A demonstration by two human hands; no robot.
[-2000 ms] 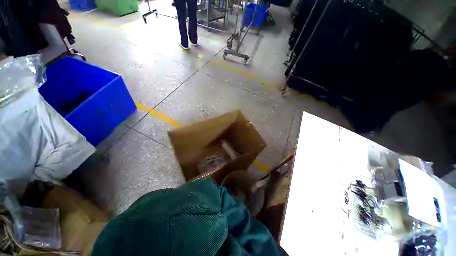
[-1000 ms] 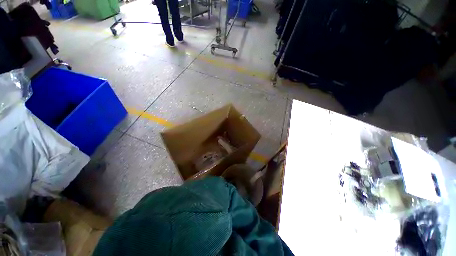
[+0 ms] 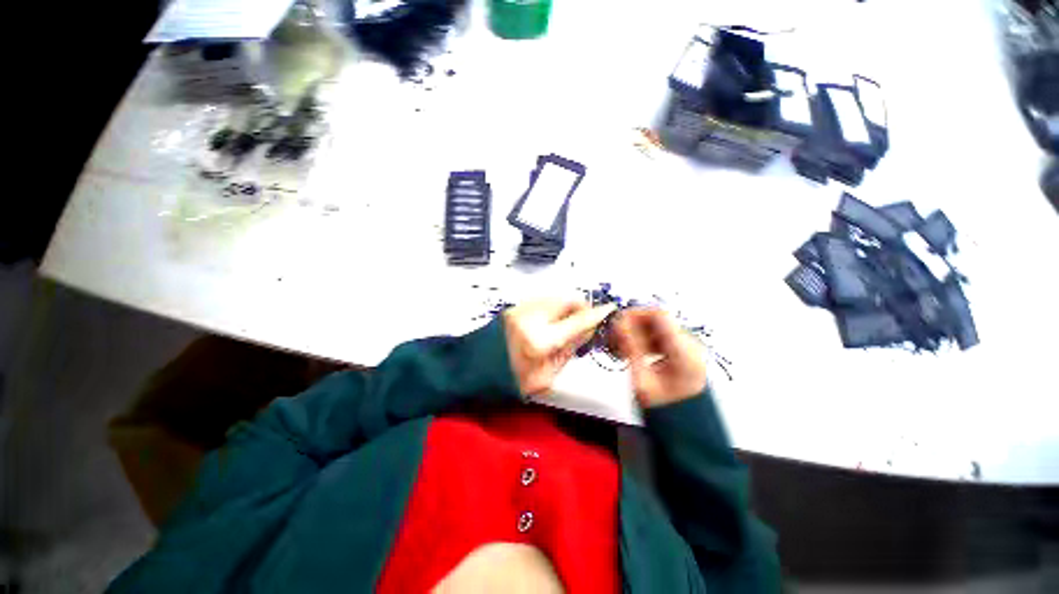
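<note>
Loose black strings (image 3: 603, 295) lie in a tangle near the table's front edge. My left hand (image 3: 544, 343) is over them from the left, its fingertips pinched at a thin black cord. My right hand (image 3: 662, 354) is close beside it, blurred, with curled fingers; what it holds is hidden. A thin dark loop shows between the hands. Beyond them stand a stack of black printed hang tags (image 3: 468, 218) and, to its right, a stack of white-faced hang tags (image 3: 548, 195), the top one tilted.
Finished tags (image 3: 883, 279) lie heaped on the white table (image 3: 383, 261) at right. Bundled tags (image 3: 726, 128) stand at upper right, with rubber bands (image 3: 648, 142) beside them. A clear bag with black cords (image 3: 261, 145), a white sheet (image 3: 218, 16) and a green roll (image 3: 519, 16) are farther back.
The view has swung from the floor, blue bin and cardboard box to the table in front of me. Both hands, out of view before, now show at the strings.
</note>
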